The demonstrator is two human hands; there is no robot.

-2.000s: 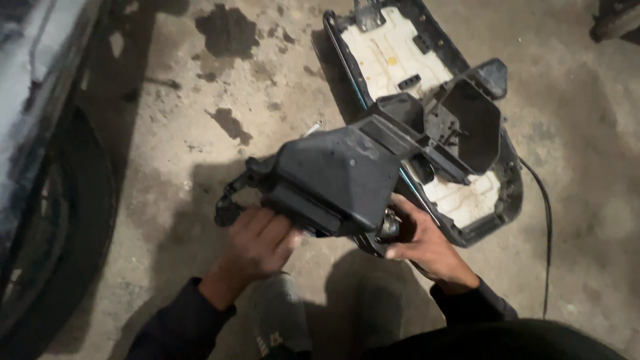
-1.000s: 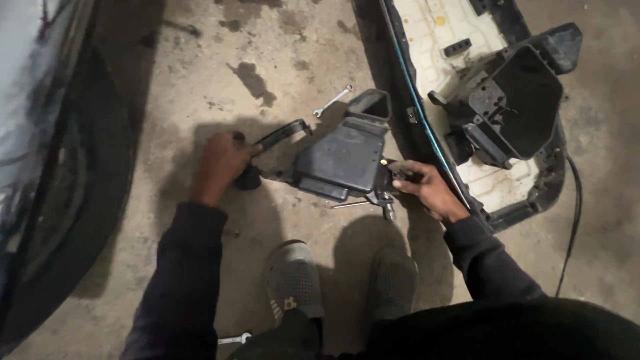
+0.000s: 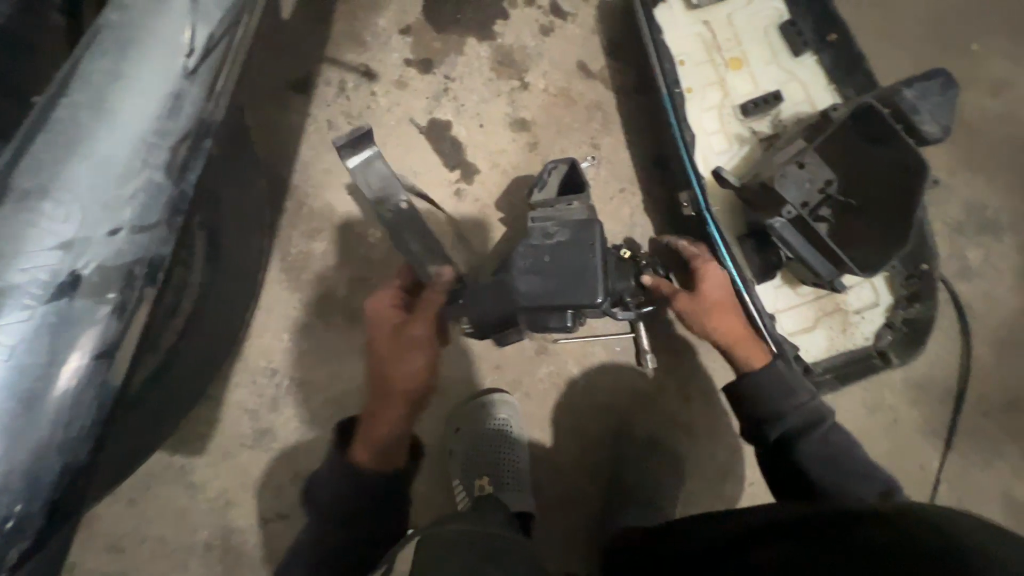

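A black plastic housing [image 3: 560,268] with a square open duct at its far end is held between my two hands above the concrete floor. My left hand [image 3: 404,328] pinches the near end of a curved black strip [image 3: 396,204], which sticks up and away to the left, close to the housing's left end. At the housing's right end, my right hand [image 3: 692,288] has its fingers on a dark fitting [image 3: 632,276] with small metal parts. A metal T-handle or socket tool [image 3: 645,348] shows just below that fitting; whether it touches the housing cannot be told.
On the right lies a long black-edged panel [image 3: 868,364] with a pale inner face, and a second black open box [image 3: 872,192] rests on it. A wrench end [image 3: 590,162] shows beyond the duct. A vehicle body [image 3: 104,240] lines the left side. A cable [image 3: 956,416] runs at right.
The housing has turned in my hands, and the black strip in my left hand now points up and away to the left. Two seconds ago the housing was held nearer the panel.
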